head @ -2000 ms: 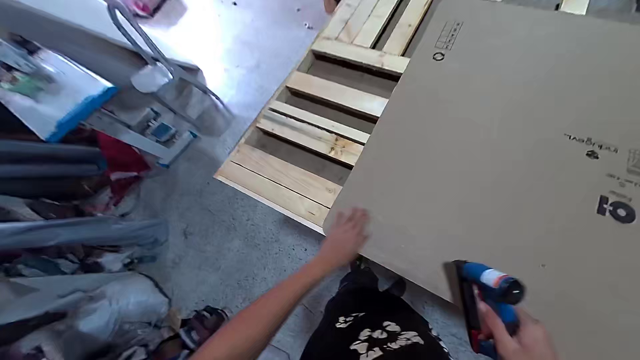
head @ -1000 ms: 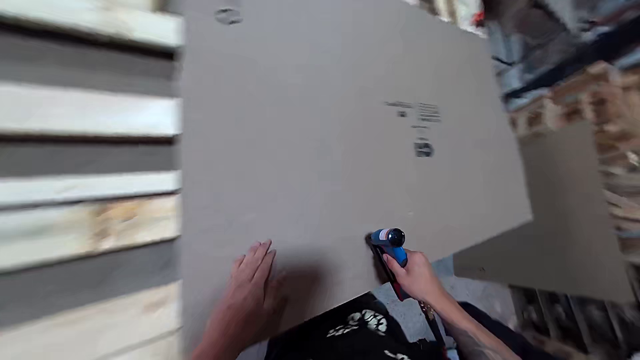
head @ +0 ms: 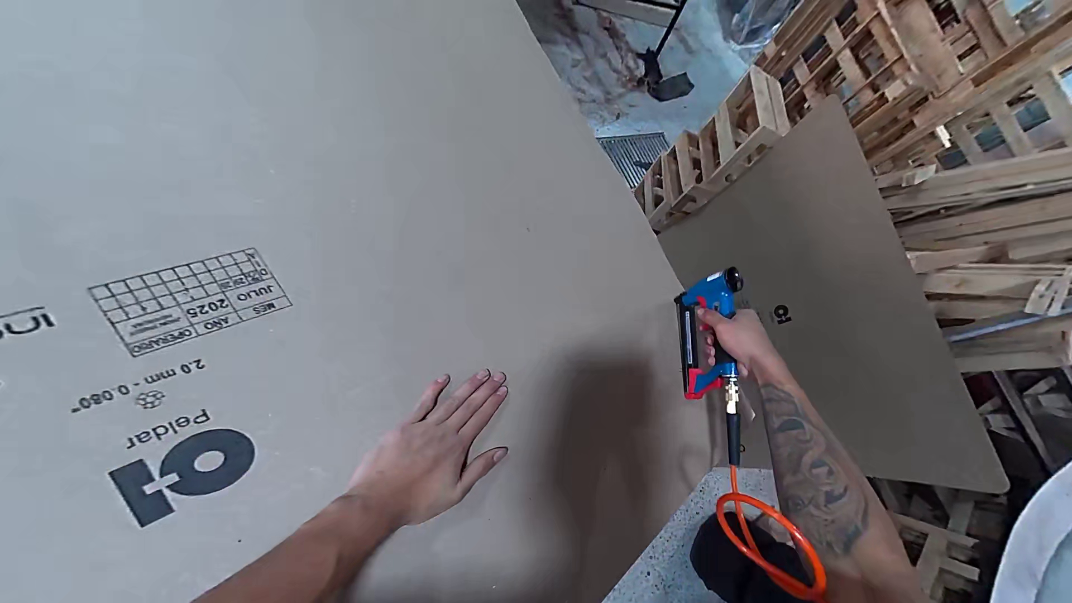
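Observation:
A large brown fiberboard sheet [head: 402, 209] with printed marks fills the left and middle of the view. Flat on its surface lies my left hand [head: 431, 452], fingers extended and holding nothing. My right hand [head: 737, 339] grips a blue and red pneumatic stapler [head: 708, 314] at the sheet's right edge. Whether the stapler's nose touches the sheet cannot be told. An orange air hose [head: 779, 578] hangs in loops from the fitting under the handle.
A second brown sheet [head: 871, 377] lies to the right, against a wooden pallet [head: 712, 163]. Stacked pallets and slats [head: 988, 201] stand beyond it. A floor grate [head: 634, 155] and a long-handled dustpan [head: 666, 84] are at the top. Speckled floor [head: 670, 544] shows below.
The view has swung right along the sheet, and the pallet slats seen earlier at the left are out of view. The stapler, held in my right hand throughout, is now at the sheet's right edge.

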